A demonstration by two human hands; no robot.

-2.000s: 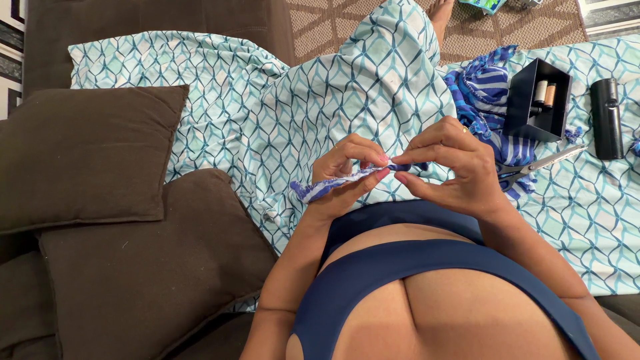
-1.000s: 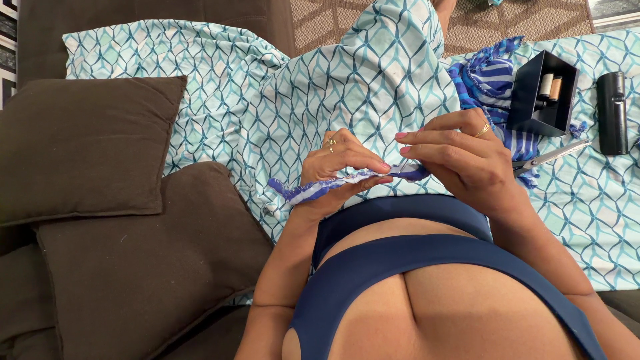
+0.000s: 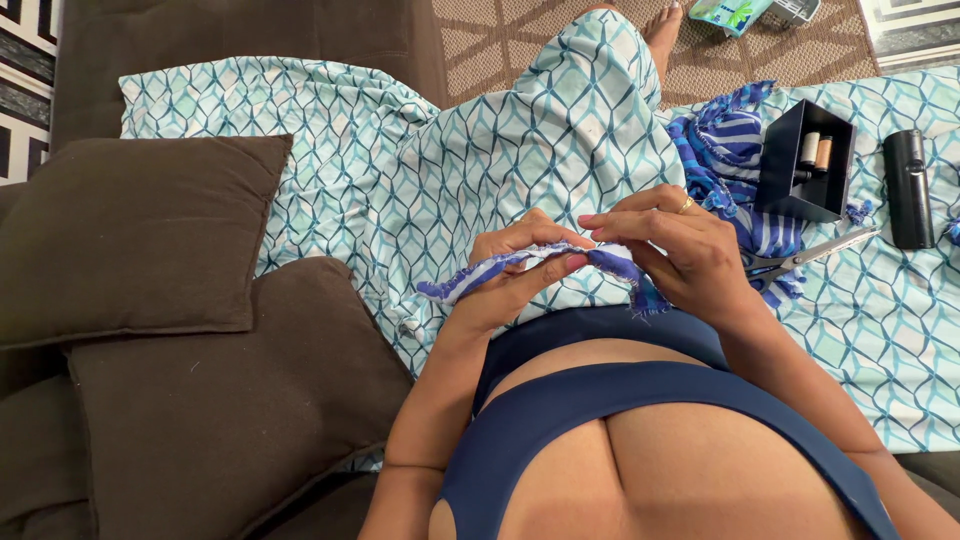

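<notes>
A narrow strip of blue-and-white fabric with stitched, frayed edges lies across my left hand, pinched between its thumb and forefinger. Just right of the pinch is my right hand, its index finger and thumb near the strip; whether it grips something thin, such as a needle or thread, cannot be made out. The strip's right end hangs below the right palm. Beside my right wrist, scissors with dark handles lie on blue striped cloth. A dark box holds spools of thread.
A patterned sheet covers my lap and the couch. Brown cushions are stacked at the left. A black cylindrical case lies right of the box. Beyond my foot, a green-and-blue packet rests on the woven rug.
My left hand keeps its pinch on the strip. The strip's right end now hangs down below my right hand, where the earlier frames do not show it hanging.
</notes>
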